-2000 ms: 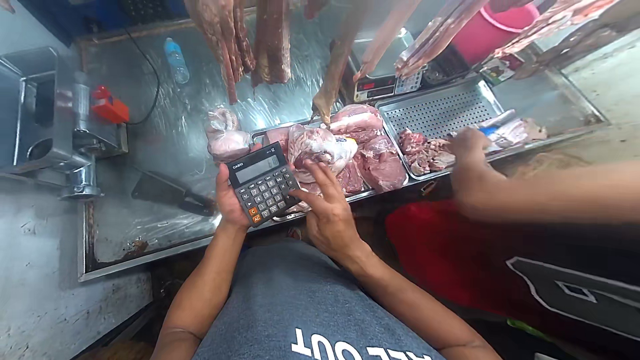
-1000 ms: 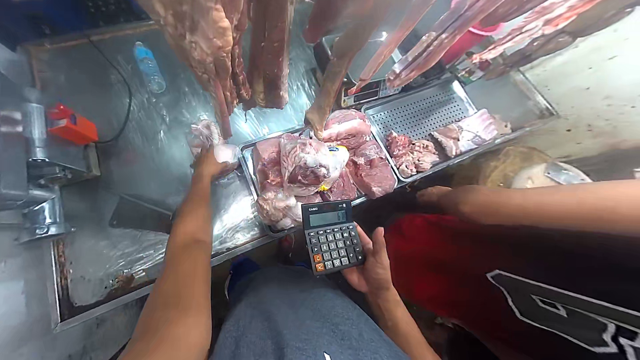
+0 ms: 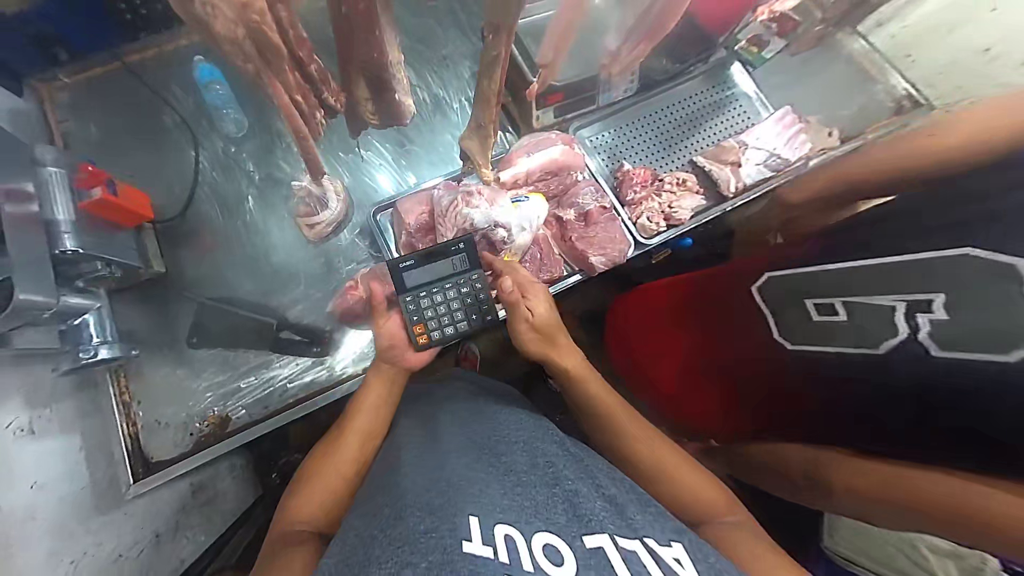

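Note:
A black Casio desk calculator (image 3: 444, 296) with grey and orange keys lies in my left hand (image 3: 396, 332), whose fingers and palm support its left and lower side. My right hand (image 3: 524, 308) is at the calculator's right edge, its fingers bent against or very near it; whether it grips is unclear. Just behind is a metal tray (image 3: 384, 228) of raw meat cuts (image 3: 592, 228), with a plastic-wrapped piece of meat (image 3: 488, 212) on top. A further piece of raw meat (image 3: 360, 296) lies left of the calculator, partly hidden by my left hand.
A cleaver (image 3: 232, 328) lies on the metal table (image 3: 160, 416) near a meat grinder (image 3: 60, 288) and an orange object (image 3: 112, 196). Meat cuts (image 3: 372, 72) hang overhead. A perforated tray (image 3: 680, 120) holds meat pieces. A plastic bottle (image 3: 220, 96) lies behind. A co-worker (image 3: 880, 320) stands close at right.
My left hand has left the meat on the table and now holds the calculator, which my right hand held one second ago. The co-worker's arm has moved.

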